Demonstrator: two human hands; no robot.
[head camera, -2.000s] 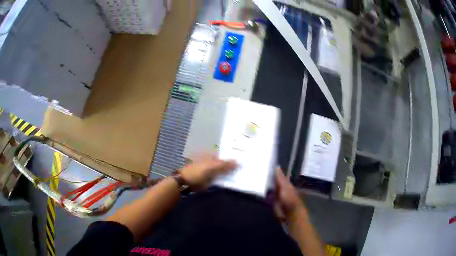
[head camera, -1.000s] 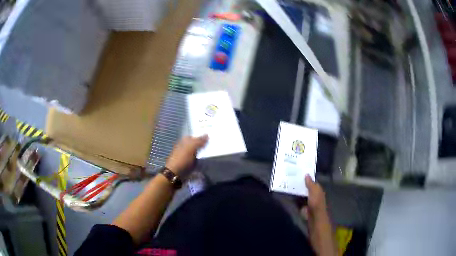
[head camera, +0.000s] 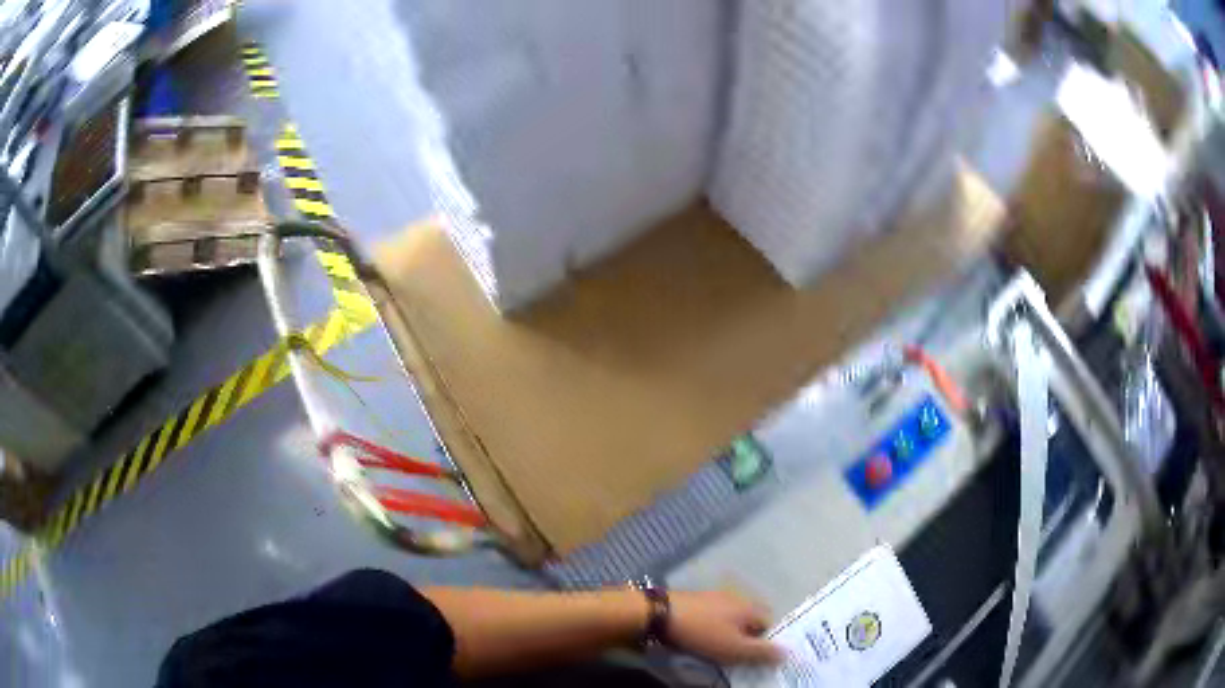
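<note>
My left hand (head camera: 723, 628) is at the bottom, right of centre, with its fingers on the near end of a white booklet (head camera: 860, 629). The booklet shows a round yellow-blue emblem, and its near end is partly cut off by the lower edge. It lies over the edge of the cream side table and the black belt (head camera: 957, 565). Whether the hand grips or only touches it is hard to tell from the blur, but the fingertips overlap it. My right hand is out of the picture.
Tall white-grey stacks (head camera: 578, 148) stand on brown cardboard (head camera: 645, 390). A curved cart handle (head camera: 302, 363) with red ties is left. A blue control panel (head camera: 899, 452) sits on the side table (head camera: 806, 531). A diagonal pale bar (head camera: 1029, 497) crosses the belt. Wooden pallets (head camera: 202, 195) stand upper left.
The view has swung left toward the stacks. My left hand and its booklet now appear lower and further right. My right hand and its booklet have left the picture.
</note>
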